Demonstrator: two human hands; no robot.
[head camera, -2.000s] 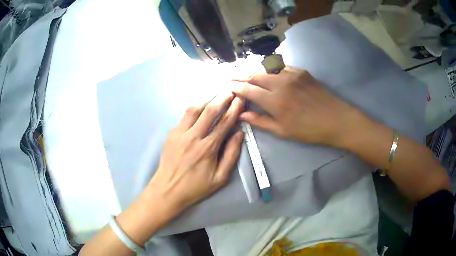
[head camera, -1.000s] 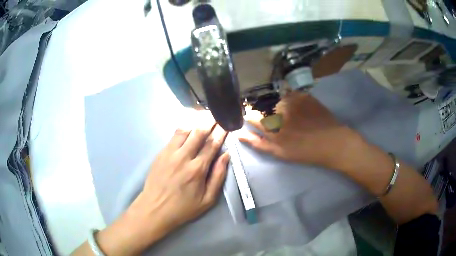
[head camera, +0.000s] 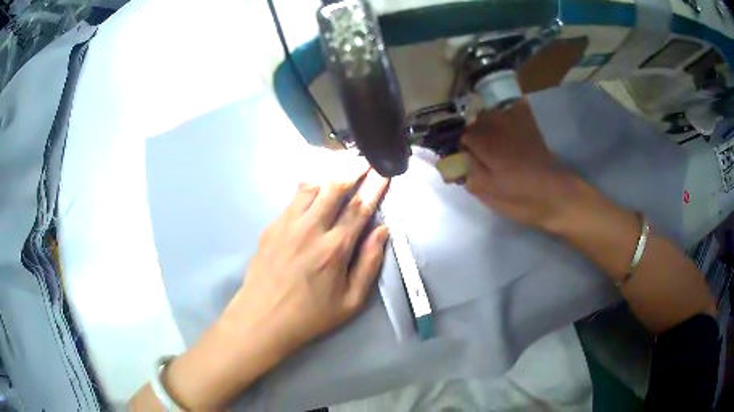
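A light grey garment panel (head camera: 209, 201) lies flat under the sewing machine head (head camera: 451, 72). A white guide strip with a teal end (head camera: 410, 278) lies on it, beside a narrow grey cloth strip (head camera: 392, 298). My left hand (head camera: 318, 249) lies flat on the panel, fingers slightly apart, fingertips near the bright needle area, thumb by the strips. My right hand (head camera: 515, 169) is right of the needle, behind the brass-coloured knob (head camera: 455, 167); its fingertips are partly hidden by machine parts, so its hold cannot be told. The needle is hidden behind the dark shiny guard (head camera: 366, 88).
Stacked grey panels (head camera: 32, 217) with dark edges stand at the far left, beside the white table (head camera: 105, 233). Pale cloth and small items lie at the upper right. White clothing (head camera: 515, 374) shows below the panel.
Since two seconds ago the view shows more of the machine head. My right hand has moved from the panel beside my left fingertips to the machine parts behind the knob. My left hand stays on the panel.
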